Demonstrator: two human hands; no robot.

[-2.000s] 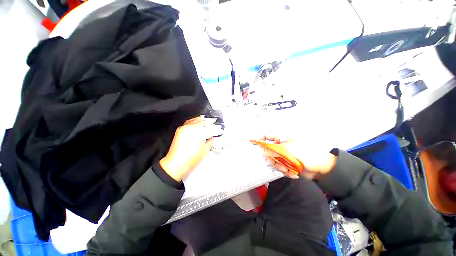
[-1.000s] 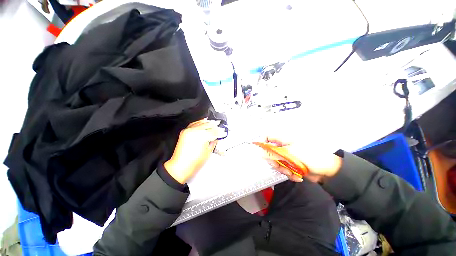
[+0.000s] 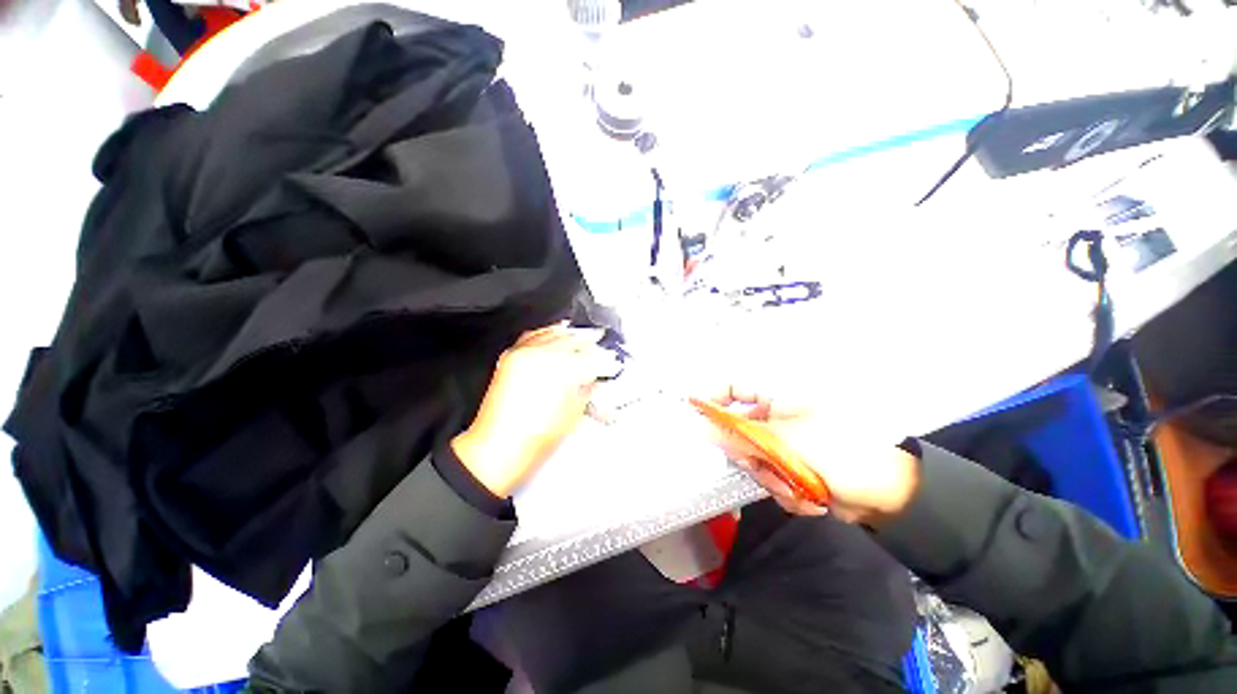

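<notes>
The black garment (image 3: pixel 299 285) lies in a large heap on the table, left of the needle, and hangs over the front edge. My left hand (image 3: pixel 540 400) pinches a corner of it between thumb and fingers. My right hand (image 3: pixel 814 461) holds orange-looking scissors (image 3: pixel 767 452), pointing up and left toward my left hand. The blades are washed out by glare, so I cannot tell if they are apart. A thin line shows between the hands. The presser foot and needle area (image 3: pixel 678 264) is beyond my hands.
Black thread snips (image 3: pixel 783 293) lie on the bed right of the needle. A black cord (image 3: pixel 1089 258) lies further right. The white sewing machine (image 3: pixel 868 68) spans the back. The ruler strip (image 3: pixel 597 542) runs along the front edge. A blue crate (image 3: pixel 1072 434) is below right.
The scissors in my right hand have tilted slightly, with the handle end lower. My left hand keeps its pinch on the garment corner. The view has shifted a little.
</notes>
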